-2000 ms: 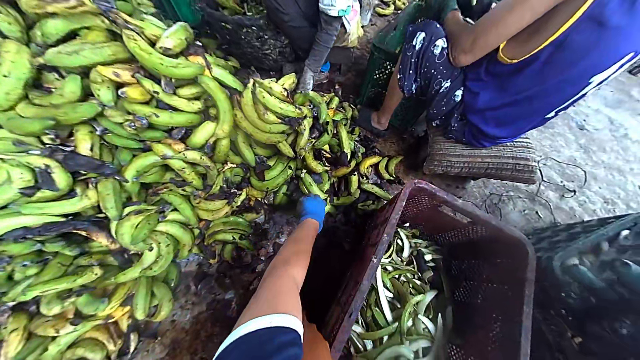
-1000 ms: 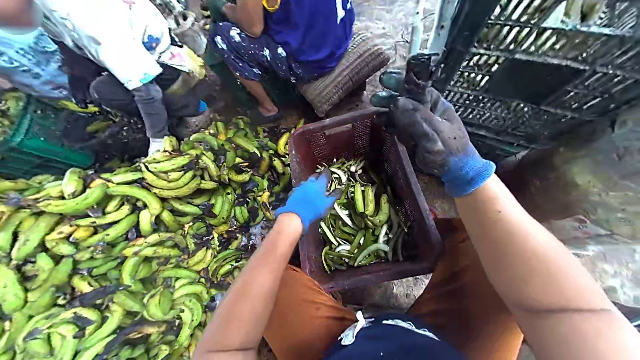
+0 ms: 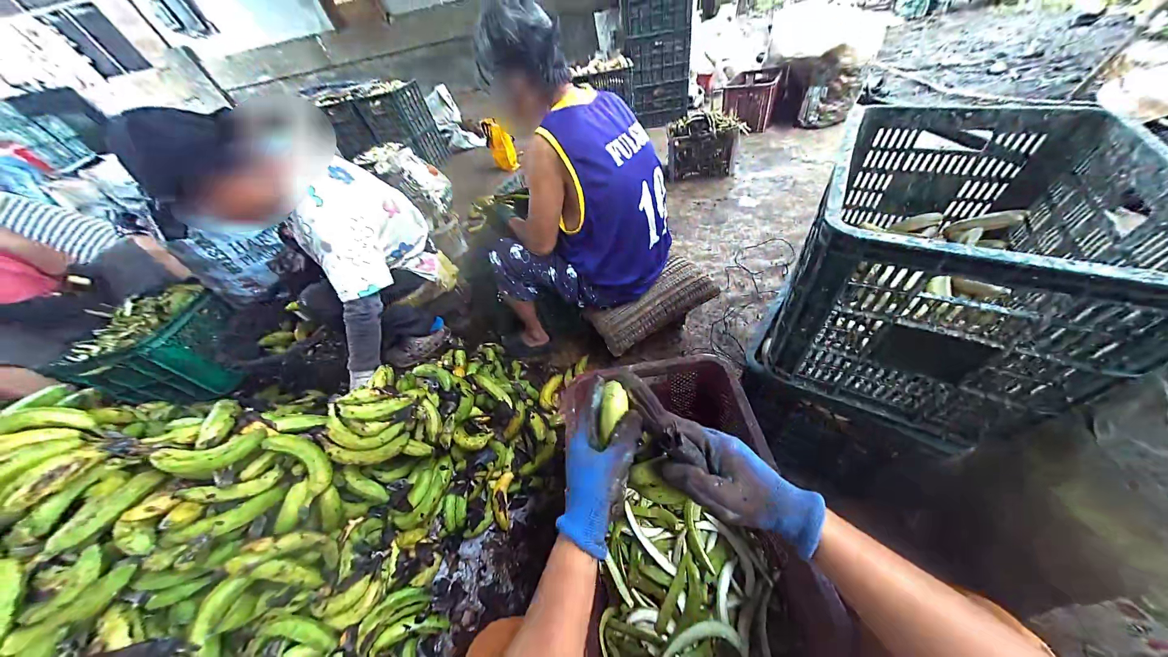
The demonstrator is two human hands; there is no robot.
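Note:
Over a dark red plastic crate (image 3: 703, 379) of green and white peel strips (image 3: 675, 575), my two blue gloves meet. My left hand (image 3: 598, 474) is closed around a green plantain (image 3: 613, 409), one end of which shows between thumb and fingers. Beside it, my right hand (image 3: 730, 479) has its dark, stained fingers closed on something that blurs and cannot be made out. Another green plantain (image 3: 652, 484) shows beneath the right fingers. A large heap of green plantains (image 3: 237, 520) lies on the ground to the left.
A large dark green crate (image 3: 967, 260) with pale peeled pieces stands at the right. Ahead, a person in a purple jersey (image 3: 607, 201) sits on a woven cushion (image 3: 652, 306). Another person (image 3: 356, 228) reaches to the heap. A green crate of peels (image 3: 146, 351) is at the left.
My right hand has come down from beside the large crate to meet my left hand. My left hand now has a plantain in it. The view has tilted up.

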